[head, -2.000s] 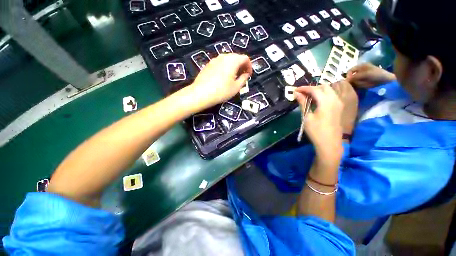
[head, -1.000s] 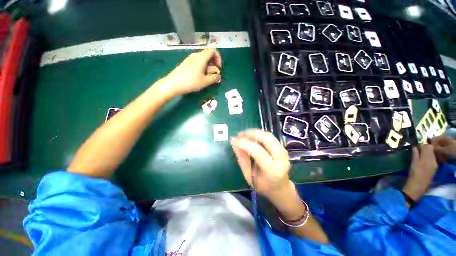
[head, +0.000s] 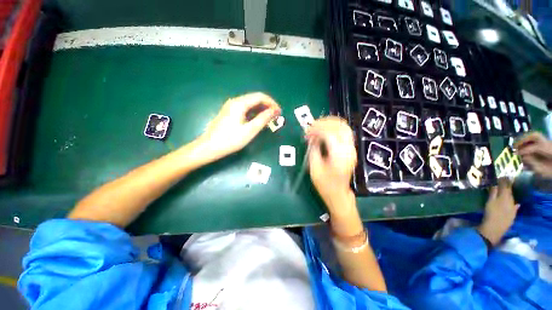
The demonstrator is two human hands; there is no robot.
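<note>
My left hand point(head: 245, 121) is over the middle of the green bench, its fingertips at a small cream-white piece point(head: 276, 124). My right hand point(head: 333, 151) is to its right, left of the tray, with blurred thin tweezers point(head: 300, 166) pointing down from it. Its fingertips are beside a white piece with a dark window point(head: 303, 115). Two more white pieces lie nearer me, one with a dark window point(head: 287, 155) and a paler one point(head: 259, 173). A black housing with a bright rim point(head: 157, 126) lies alone at the left.
A large black blister tray point(head: 357, 181) with housings and white parts fills the right side. A neighbouring worker's hands point(head: 501, 209) are at a yellow carrier sheet point(head: 508, 163) at far right. Red bins point(head: 18, 54) stand far left. A metal post point(head: 255, 21) rises from the back rail.
The view has turned left from the tray to the bench. Since one second ago, my left hand has moved to the cream-white piece and my right hand to the upper white piece. The black housing is now uncovered.
</note>
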